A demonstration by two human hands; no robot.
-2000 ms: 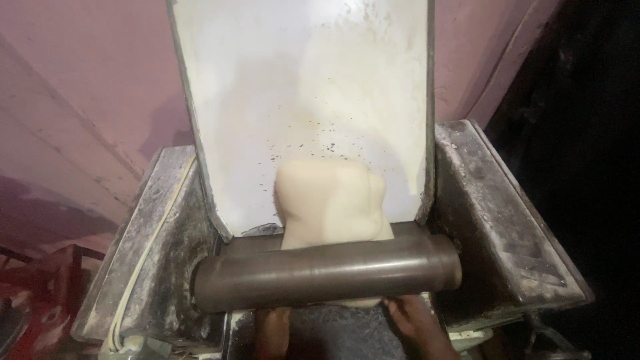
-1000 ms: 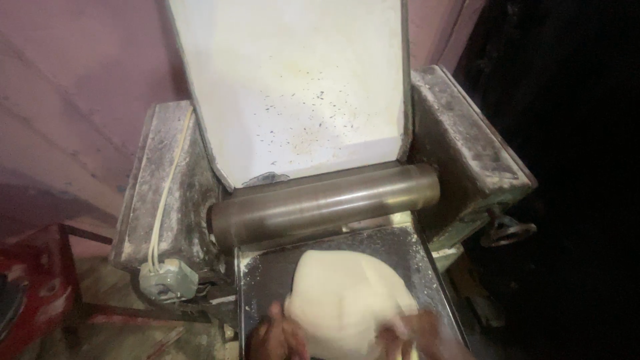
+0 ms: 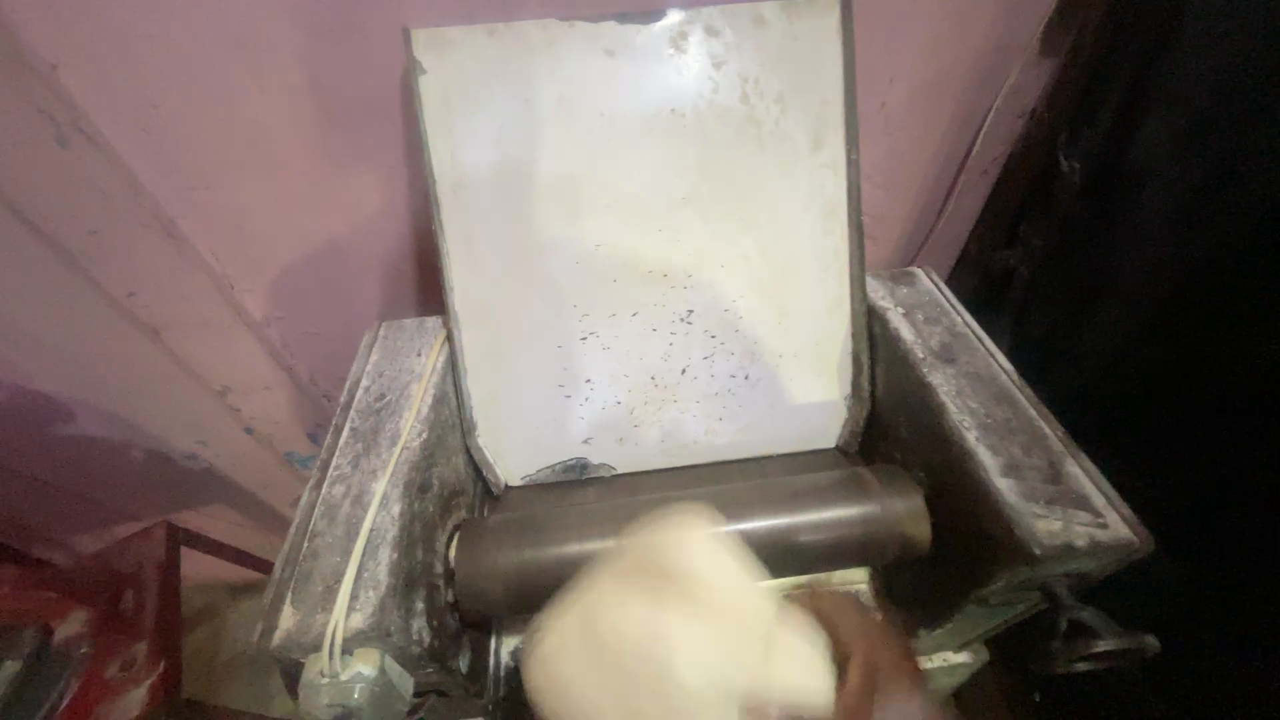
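Observation:
A pale slab of dough [image 3: 670, 630], blurred by motion, is raised in front of the metal roller [image 3: 700, 535] of a dough sheeter and covers part of it. On the dough's right side my right hand [image 3: 870, 655] grips it, its fingers partly hidden. My left hand is not visible; the dough or the frame's lower edge hides it. Behind the roller rises a white sloping feed plate [image 3: 650, 200] with dark specks on its lower half.
Worn metal housings flank the roller, the left one [image 3: 370, 500] with a cable running to a switch box [image 3: 355, 685], the right one [image 3: 1000, 430] above a handwheel [image 3: 1100, 640]. A red metal frame [image 3: 130, 620] stands at lower left, before a pink wall [image 3: 250, 150].
Two seconds ago the dough lay on the white plate and under the roller. It then lay on the dark tray in front with both hands at it; now it is lifted up before the roller.

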